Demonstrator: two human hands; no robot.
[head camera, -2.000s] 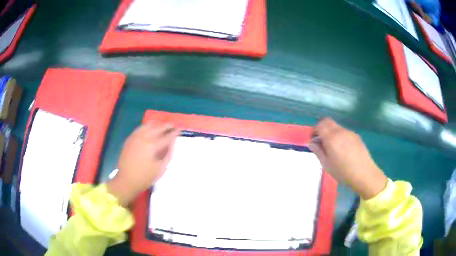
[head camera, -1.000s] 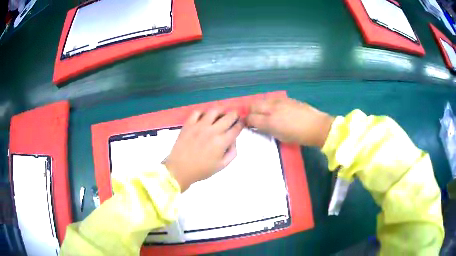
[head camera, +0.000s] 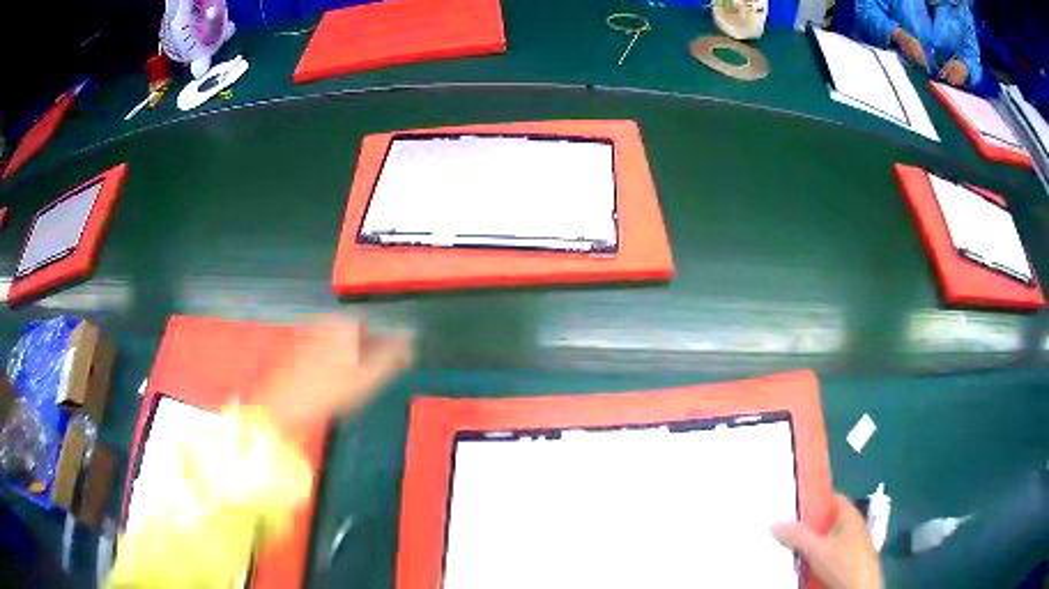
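Observation:
A flat white panel with a thin black edge lies on a red foam pad in front of me, cut off by the bottom edge. My right hand is at the pad's right edge, its thumb over the panel's edge; its other fingers are partly hidden. My left hand is blurred, fingers extended, above a second red pad at the left, with nothing visible in it. A second panel on that pad is partly covered by my yellow sleeve.
A white square, a small white bottle and a tube lie right. Another panel on red foam lies ahead. Boxes and blue plastic are left. Tape rolls and a person in blue are at the back.
My hands have moved apart from the panel's top edge: left hand to the left pad, right hand down to the right edge. The view has risen, showing more of the bench.

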